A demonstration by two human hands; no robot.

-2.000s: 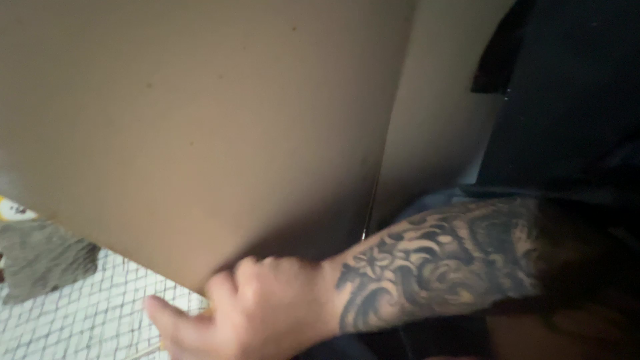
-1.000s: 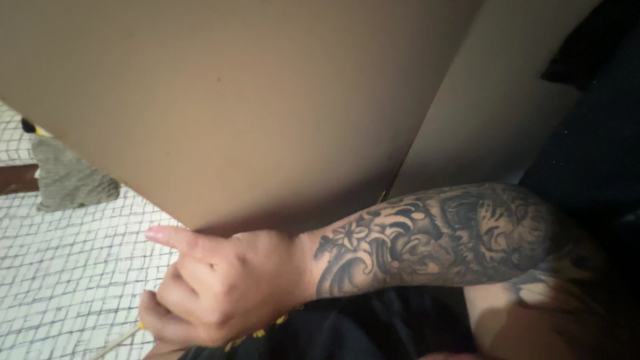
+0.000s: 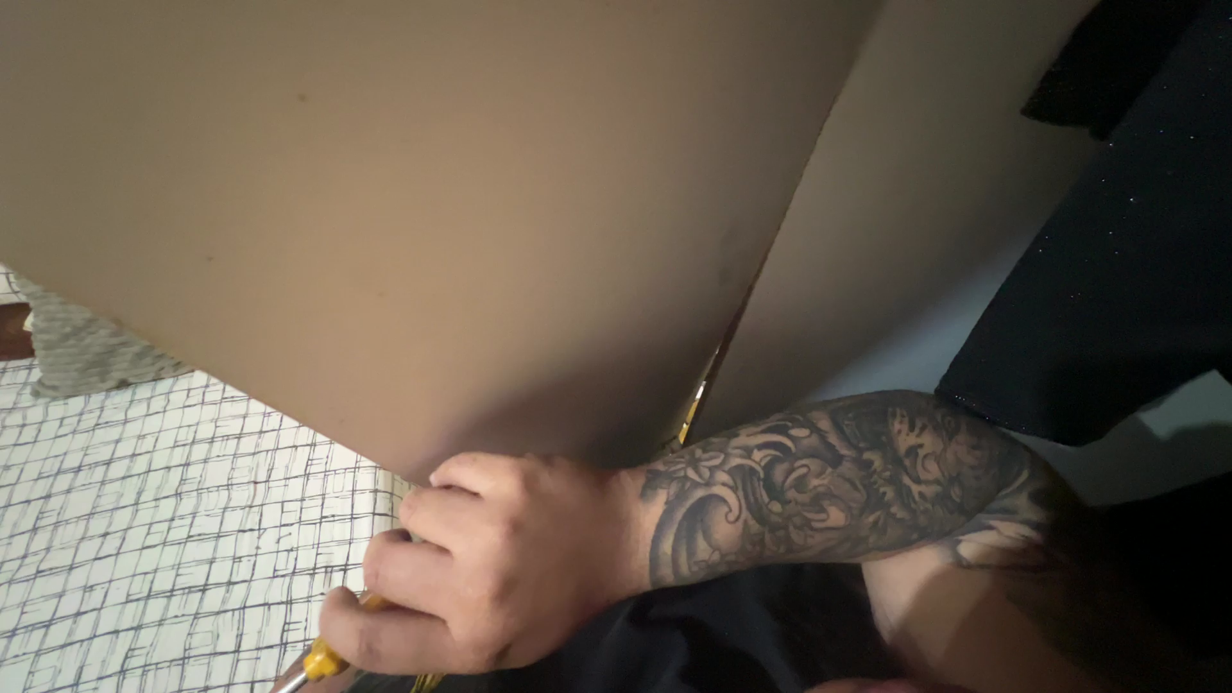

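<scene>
My right hand [image 3: 491, 568], at the end of a tattooed forearm, is closed around a yellow-handled tool [image 3: 322, 659], likely a screwdriver. Its metal shaft points down and left past the lowest finger, and most of the handle is hidden in my fist. The back of the hand faces the camera, and its upper side rests at the lower corner of a large beige panel [image 3: 433, 221]. My left hand cannot be made out; a sliver of skin at the bottom edge is too small to identify.
A second beige panel [image 3: 857, 250] adjoins the first along a slanting seam, where a narrow yellow-and-metal item [image 3: 691, 414] shows. Grid-patterned white cloth [image 3: 192, 500] spreads at lower left, with a grey textured cloth [image 3: 96, 346] above it. Dark fabric [image 3: 1107, 289] hangs at right.
The top finger of my right hand, stretched out in both earlier frames, is now curled in. The yellow-and-metal item at the seam shows more plainly than one second ago.
</scene>
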